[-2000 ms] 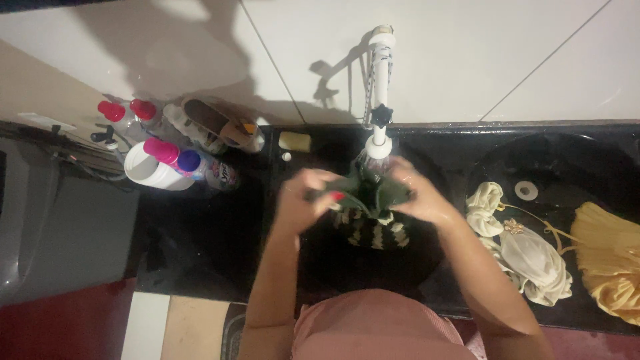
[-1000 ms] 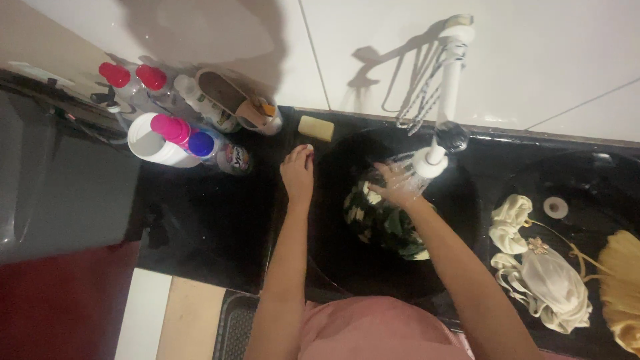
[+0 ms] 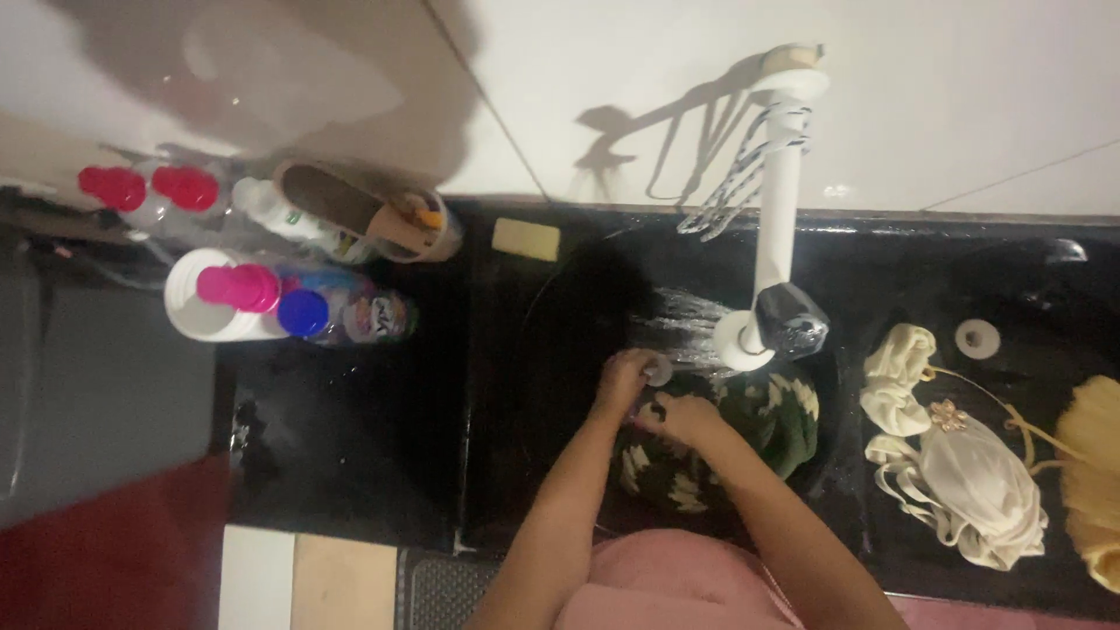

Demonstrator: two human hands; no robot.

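Note:
My left hand (image 3: 628,383) holds a small whitish round object (image 3: 657,370) over the black sink basin (image 3: 569,350). Close beside it, my right hand (image 3: 687,420) has curled fingers at the wet dark green cloth with pale patterning (image 3: 783,429); whether it grips the cloth is unclear. The cloth lies bunched in the basin, beneath and around my wrists. From the white faucet (image 3: 777,219), water sprays leftward just beyond my hands. A pale yellow soap bar (image 3: 526,240) rests on the basin's far left edge.
Left on the black counter (image 3: 350,455) stand a white tub (image 3: 197,293), red-capped bottles (image 3: 144,188), a blue-capped bottle (image 3: 304,313) and a cup with a brush (image 3: 416,227). Cream fabric (image 3: 980,481), a white disc (image 3: 977,339) and yellow cloth (image 3: 1094,481) lie at right.
My left hand has moved from beside the soap to the basin, close to my right hand. My right hand has left the water stream. The faucet's spray now points left.

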